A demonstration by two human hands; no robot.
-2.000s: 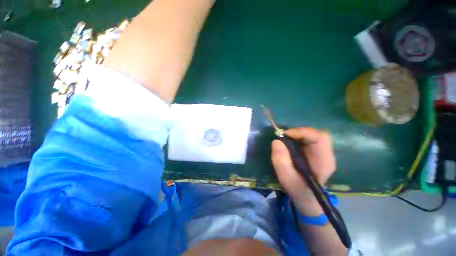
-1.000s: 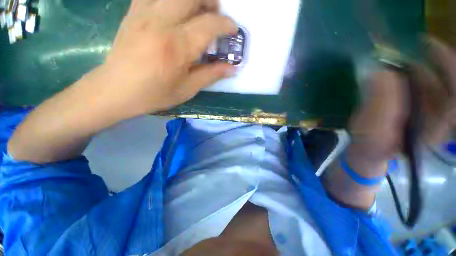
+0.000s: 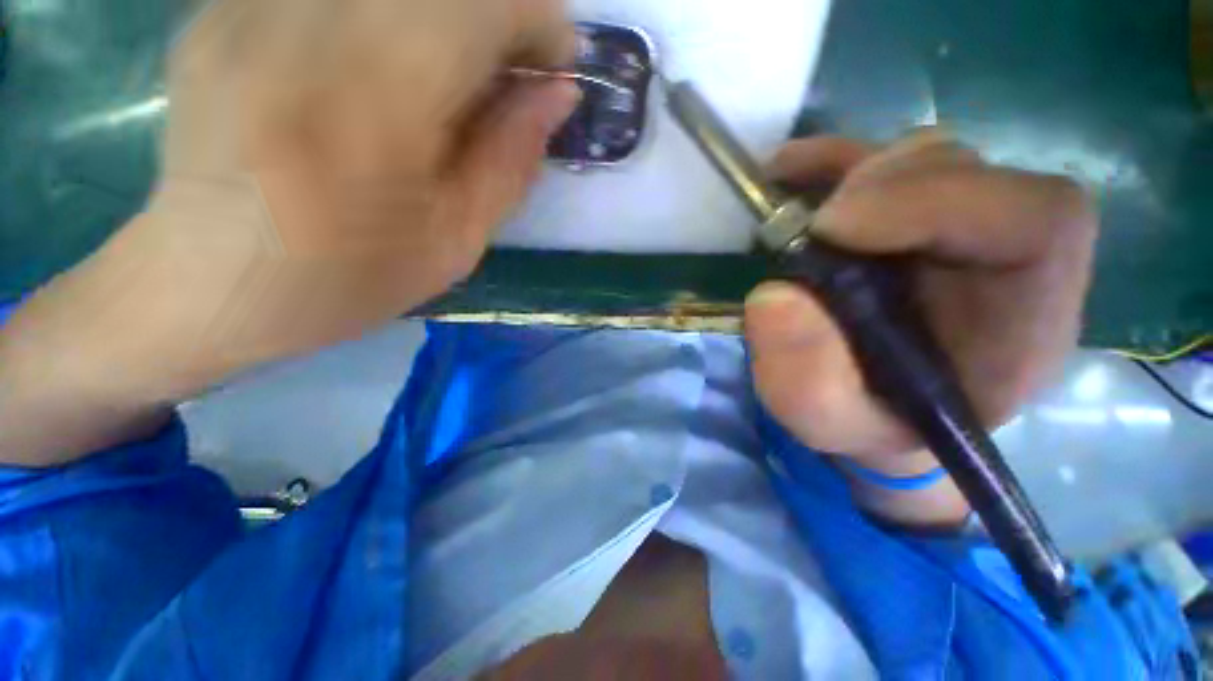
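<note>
A dark rounded-square watch housing point(image 3: 609, 117) with a shiny rim and small parts inside lies on the white foam pad point(image 3: 712, 200). My left hand point(image 3: 359, 120), blurred, is at the housing's left side. A thin light strand point(image 3: 565, 76) runs from its fingertips over the housing; I cannot tell whether it is solder wire or a lead. My right hand point(image 3: 931, 279) holds the soldering iron point(image 3: 918, 359) by its black handle. The iron's silver barrel points up and left, its tip close to the housing's right rim.
The green mat point(image 3: 998, 80) ends at a worn yellowish front edge point(image 3: 585, 322), close below the pad. A blue wrist band point(image 3: 891, 476) is on my right wrist. A black cable point(image 3: 1171, 390) and a yellow-green wire point(image 3: 1177, 354) hang at the right edge.
The housing, held by my left hand a second ago, now lies on the earlier empty pad with a strand over it. My right hand has brought the iron in from the right, its tip beside the housing.
</note>
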